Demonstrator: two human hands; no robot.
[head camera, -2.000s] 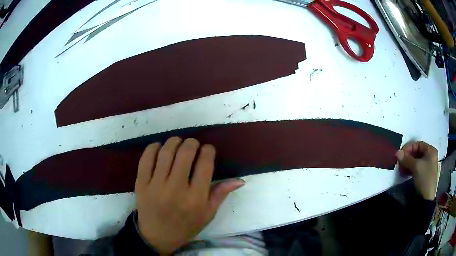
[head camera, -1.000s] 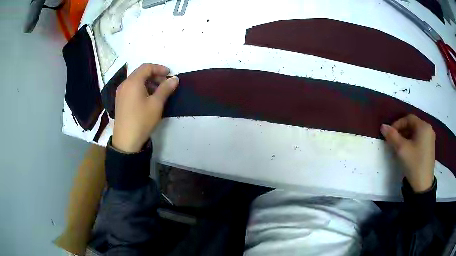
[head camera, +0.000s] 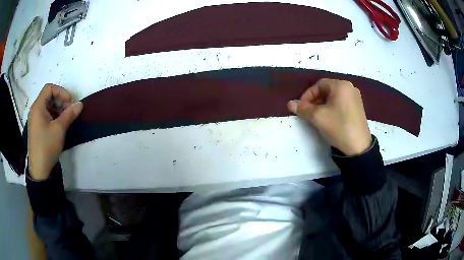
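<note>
A long curved maroon piece (head camera: 224, 101) lies on a dark interlining strip (head camera: 145, 126), which shows as a dark border along parts of its edges. My left hand (head camera: 48, 129) has thumb and fingers pinched at the left end of the maroon piece, covering that end. My right hand (head camera: 338, 114) pinches the lower edge right of the middle. A shorter maroon stack (head camera: 239, 26) lies behind, its layered edges showing at the right end.
Red-handled shears (head camera: 384, 19) lie at the back right, beside the steam iron's silver soleplate (head camera: 419, 25). A slotted metal gauge (head camera: 66, 19) lies back left, near crumpled off-white scraps (head camera: 23, 58). Dark stacked pieces (head camera: 10, 124) are at the table's left end. The table's rounded edge (head camera: 173, 190) runs in front.
My left hand has gone from lying flat on the strip to pinching its left end. My right hand has moved from the right end inward along the lower edge. The view has shifted.
</note>
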